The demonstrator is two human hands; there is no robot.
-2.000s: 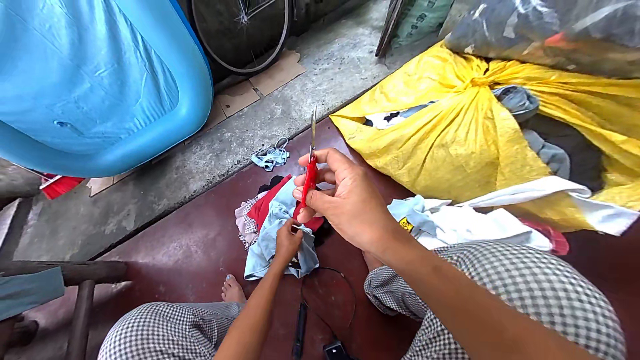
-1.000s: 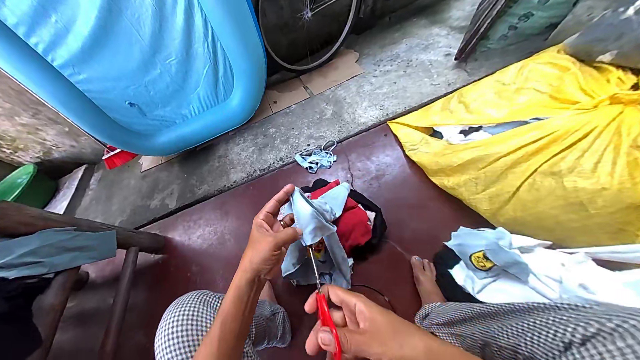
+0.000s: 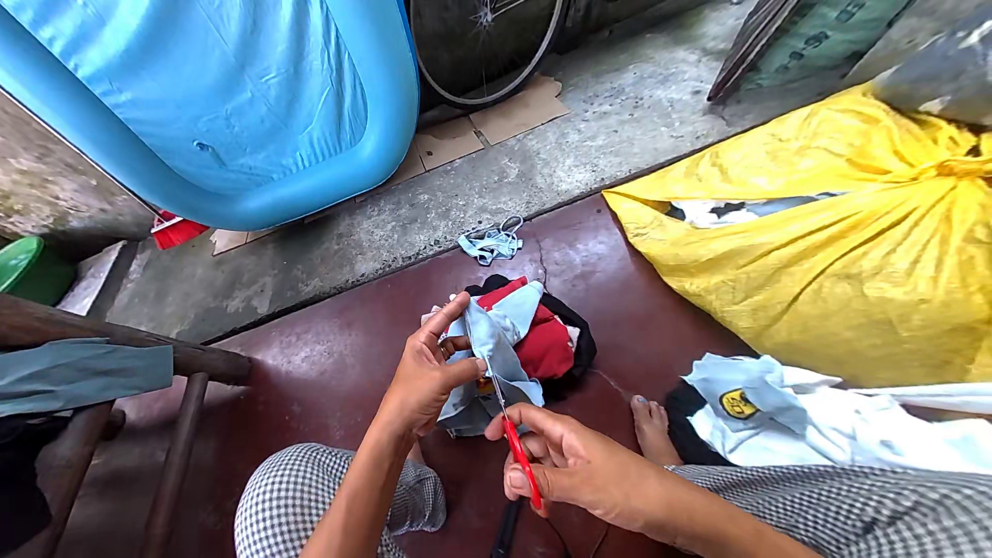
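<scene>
My left hand [image 3: 434,372] pinches a piece of light blue cloth [image 3: 496,345] between thumb and fingers, holding it up over the floor. In my right hand [image 3: 573,457] is a pair of red-handled scissors [image 3: 521,457], fingers around the handles, blades pointing up and touching the cloth's lower edge by my left thumb. Whether the blades are apart I cannot tell. Beneath the cloth lies a pile of red cloth [image 3: 546,345], black cloth [image 3: 585,349] and other pieces. Beyond it, a small tangle of light blue strips [image 3: 491,242] rests on the floor.
A yellow sack [image 3: 837,287] with cloth inside lies at right, near white cloth [image 3: 852,430] and a light blue piece with a badge [image 3: 740,401]. At left stands a wooden bench [image 3: 209,360]. An inflatable blue pool [image 3: 310,190] and a bicycle wheel [image 3: 496,97] are behind.
My left hand came up from the pile with the light blue cloth. The scissors, held upright away from the cloth two seconds ago, have come down to its edge. The view has shifted.
</scene>
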